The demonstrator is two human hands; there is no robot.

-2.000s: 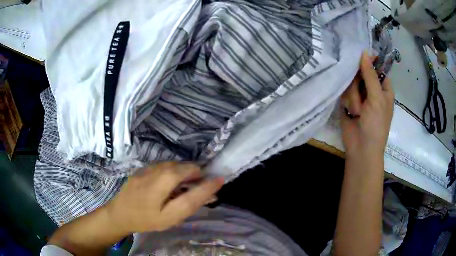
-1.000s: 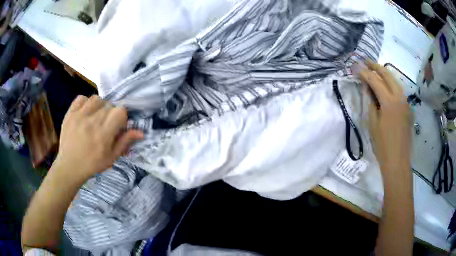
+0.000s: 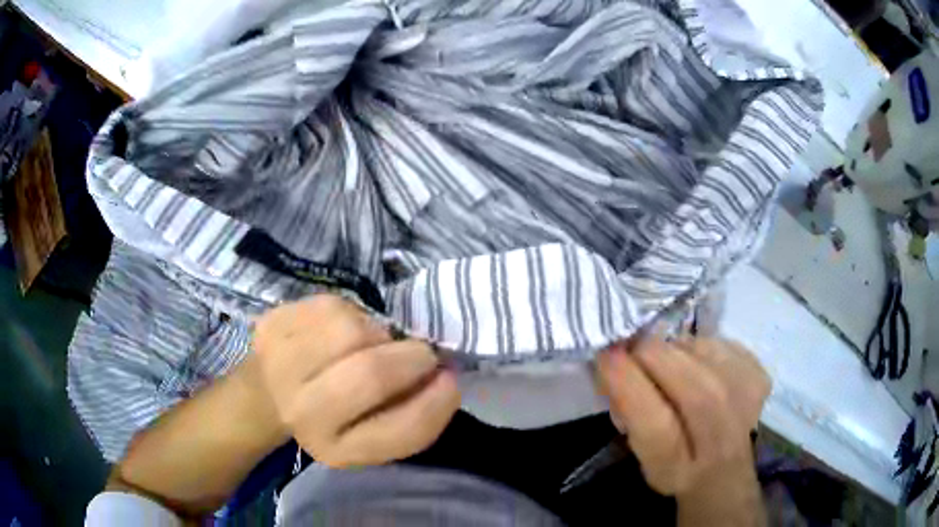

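The grey-white striped garment (image 3: 505, 299) lies with its round opening facing up, and striped cloth is bunched inside it. My left hand (image 3: 355, 381) pinches the near edge of the opening left of centre. My right hand (image 3: 685, 401) pinches the same edge to the right, with a striped band stretched between the hands. A black printed tape (image 3: 304, 270) lies on the band just behind my left hand. White lining (image 3: 535, 391) shows below the edge between my hands. A dark pointed thing, blurred, shows beside my right hand; I cannot tell what it is.
Black-handled shears (image 3: 888, 335) lie on the machine bed at the right. The cream sewing machine head (image 3: 901, 154) stands at the upper right. The white table's front edge (image 3: 824, 386) runs down to the right. Striped cloth (image 3: 154, 350) hangs at the left. A brown wooden piece (image 3: 36, 211) is at far left.
The opening has been turned so its striped inner side and a black tape face up. Both hands have moved closer together at the near edge. The looped tape and white label have gone from view.
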